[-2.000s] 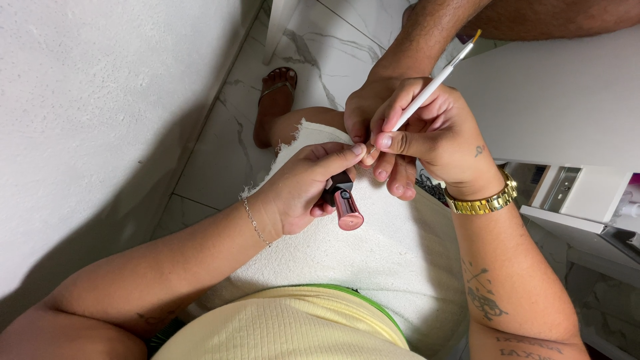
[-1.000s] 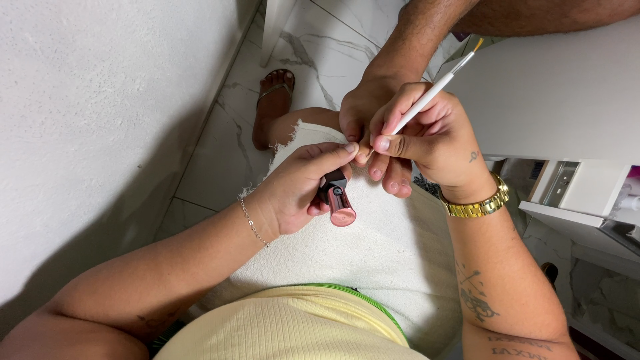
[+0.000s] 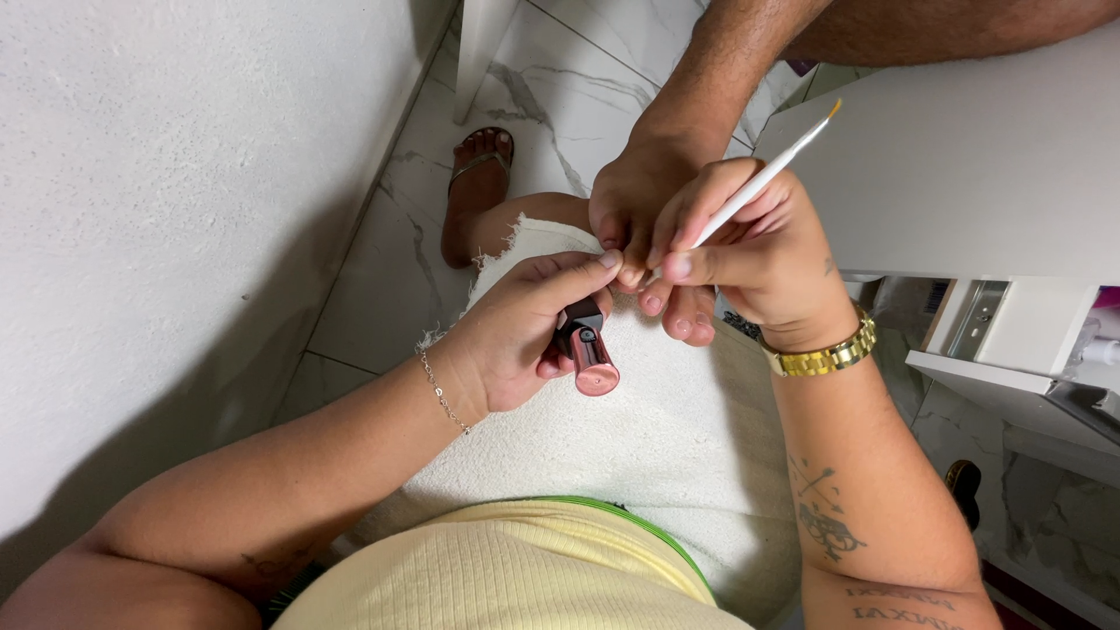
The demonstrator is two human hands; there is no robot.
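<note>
My left hand (image 3: 534, 332) holds a small device with a black body and a shiny pink end (image 3: 595, 363), while its thumb and fingertip touch a toe of another person's foot (image 3: 643, 197). Between the thumb and fingers of my right hand (image 3: 744, 241) is a thin white-handled brush (image 3: 757, 184). Its orange-tipped bristle end points up and away; the lower end meets the toes beside my left thumb. The foot rests over a white towel (image 3: 665, 420) spread on my lap. What exactly the lower tip touches is too small to tell.
A white textured wall (image 3: 175, 175) stands at the left. On the marble-patterned tile floor (image 3: 367, 289) is a sandalled foot (image 3: 479, 175). White furniture (image 3: 962, 157) fills the right side, with an open drawer (image 3: 1032, 332) holding items below it. A dark shoe-like object (image 3: 963, 490) lies at lower right.
</note>
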